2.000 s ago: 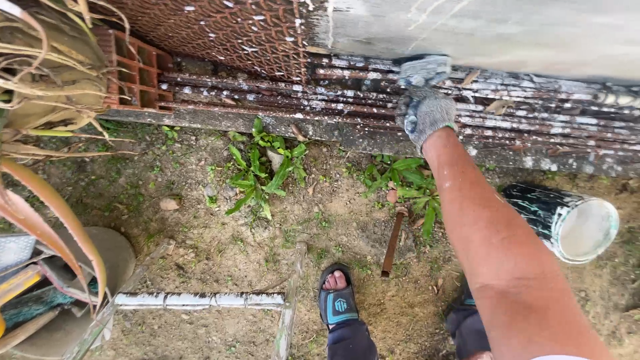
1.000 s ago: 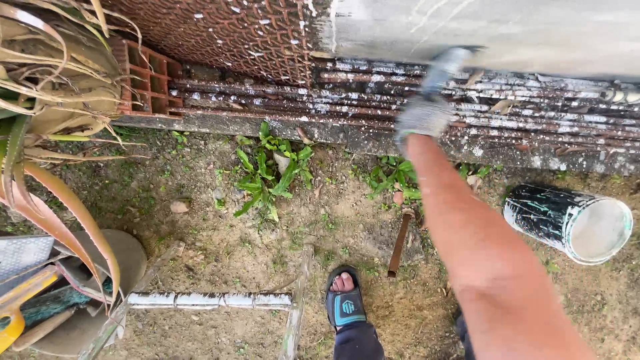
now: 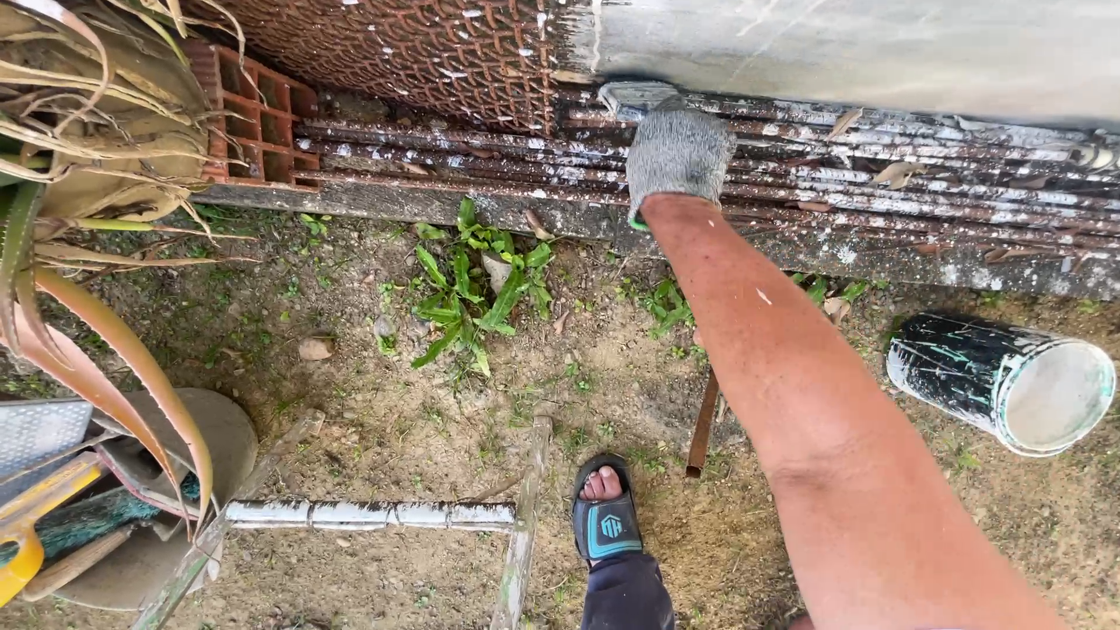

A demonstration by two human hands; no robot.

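Note:
My right hand (image 3: 681, 153), in a grey knitted work glove, grips a paint-smeared flat tool (image 3: 637, 98), which looks like a wide brush. The tool lies along the bottom edge of the grey wall (image 3: 840, 52), just above the bundle of rusty, white-spattered metal rods (image 3: 875, 197). The glove covers the handle, so the grip is mostly hidden. My left hand is out of the picture.
A black bucket (image 3: 949, 372) spattered with paint stands at right. Rusty mesh (image 3: 420, 52) and a red hollow brick (image 3: 258, 118) are upper left. A paint-marked wooden frame (image 3: 367, 514), a grey tub (image 3: 210, 420) of tools and a spiky plant (image 3: 114, 324) are at left. A rusty metal strip (image 3: 703, 429) lies near my foot.
My gloved right hand has moved left along the foot of the wall with the tool. The view has shifted a little.

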